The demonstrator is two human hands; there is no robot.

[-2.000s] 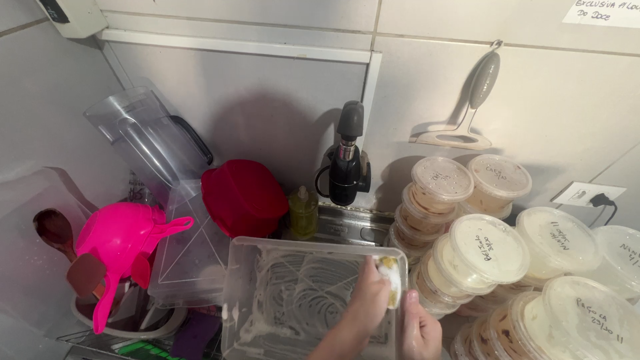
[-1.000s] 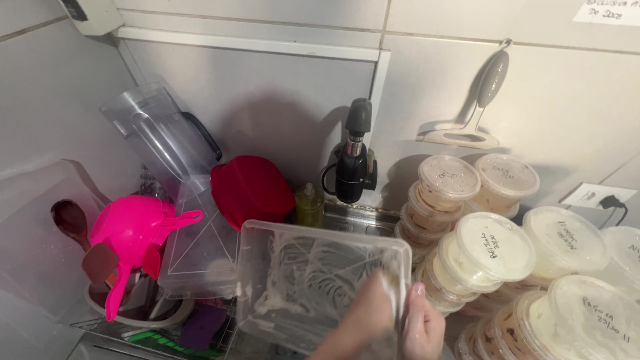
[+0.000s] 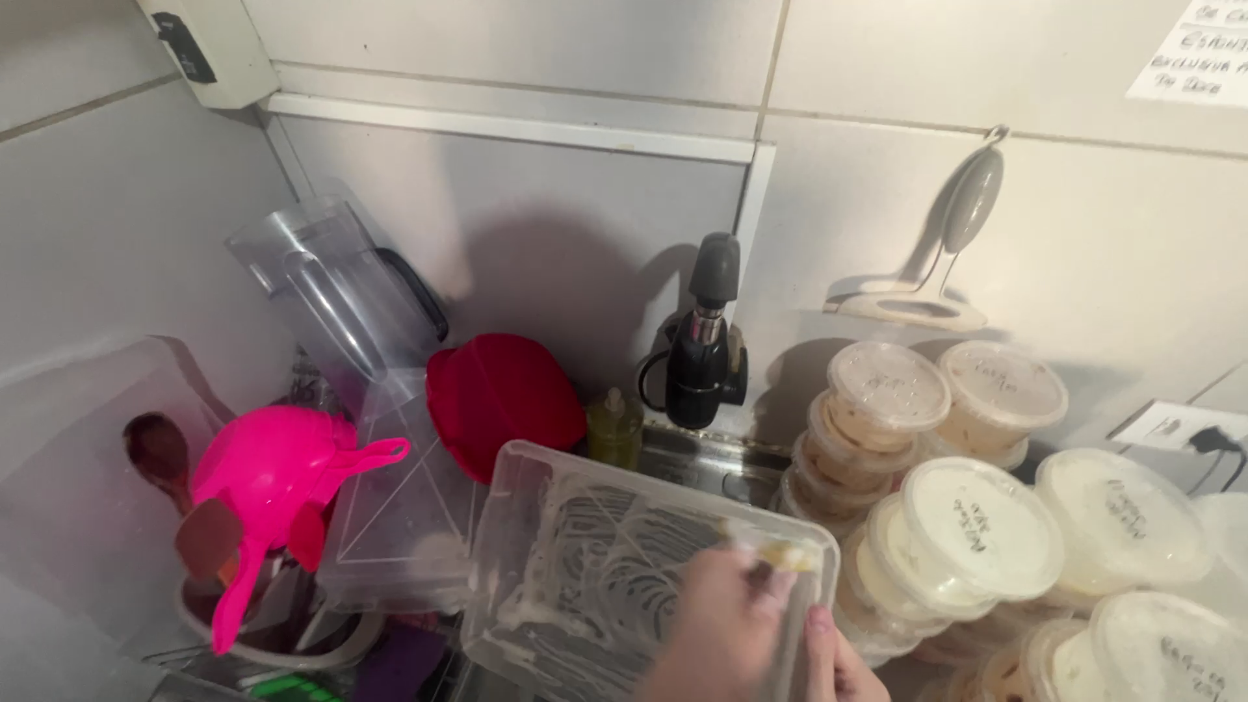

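A clear rectangular plastic container (image 3: 604,575) is tilted in front of me, its inside streaked with whitish suds. My left hand (image 3: 717,619), blurred, is inside it near the right wall, closed on a yellowish, foam-covered sponge (image 3: 785,554). My right hand (image 3: 837,658) grips the container's right rim, thumb on the edge; its other fingers are partly hidden. Behind the container, a bottle of yellowish liquid (image 3: 614,429) stands beside a red plastic bowl (image 3: 507,405).
A black tap (image 3: 704,361) rises behind the metal sink (image 3: 717,468). Stacked lidded tubs (image 3: 980,526) crowd the right. At left are a pink colander (image 3: 273,468), a wooden spoon (image 3: 156,453), a blender jug (image 3: 336,292) and a clear lid (image 3: 405,517). A grey-handled utensil (image 3: 973,200) hangs on the wall.
My left hand has shifted with the sponge along the container's right end. My right hand has kept its hold on the rim.
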